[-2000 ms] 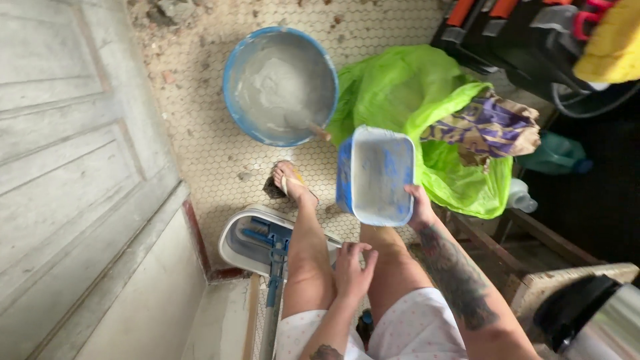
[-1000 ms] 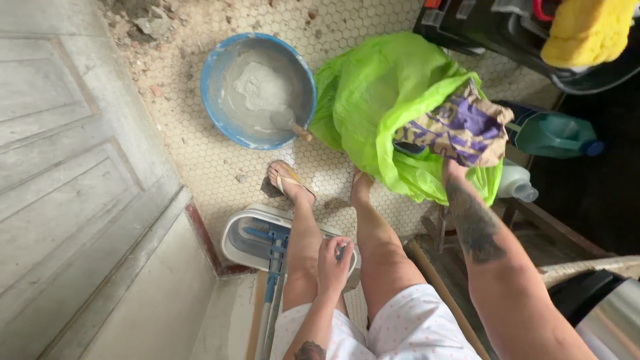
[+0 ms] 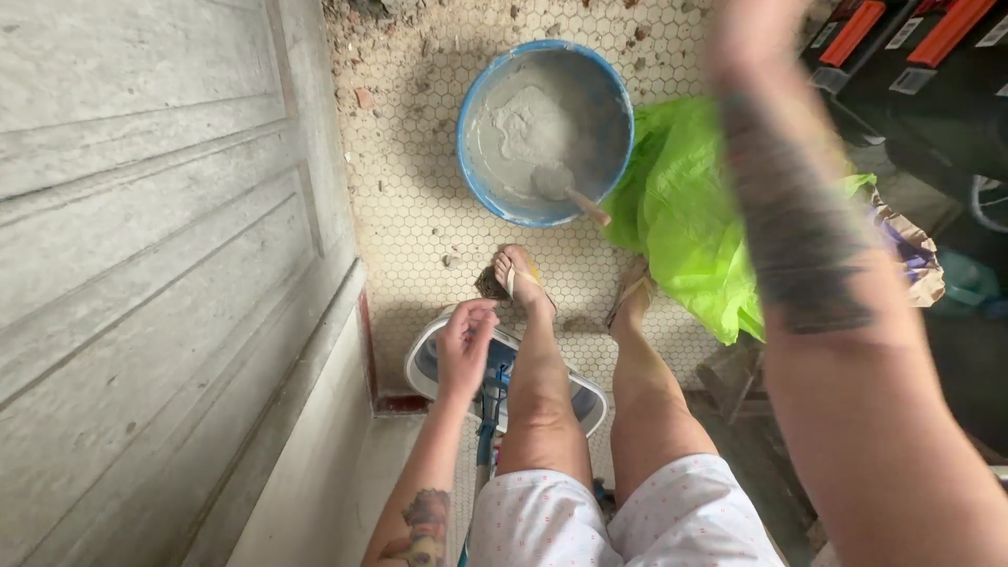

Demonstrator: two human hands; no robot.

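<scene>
My left hand (image 3: 466, 346) hangs over the white oval mop bucket (image 3: 596, 402), fingers loosely curled, with nothing seen in it. At the top right my right hand (image 3: 760, 35) is raised and blurred, cut by the frame's top edge; whether it holds anything cannot be told. The round blue-rimmed tub (image 3: 466, 134) stands on the floor with grey-white powder (image 3: 535, 122) inside. A trowel (image 3: 587, 206) leans in it, its blade in the mix and its wooden handle over the rim. The bright green plastic bag (image 3: 685, 213) lies beside the tub, partly behind my right forearm.
A grey panelled door (image 3: 157, 236) fills the left. Rubble (image 3: 378, 12) lies at the top on the hexagonal tiles (image 3: 409, 260). Black cases with orange latches (image 3: 854, 31), a crumpled paper bag (image 3: 917, 252) and a teal bottle (image 3: 965, 279) are at the right. A mop handle (image 3: 484, 449) rises near my left leg.
My right hand held a white and blue rectangular container two seconds ago, then was at the paper bag. It is now raised toward the top. The container is out of sight. My left hand has moved over the bucket.
</scene>
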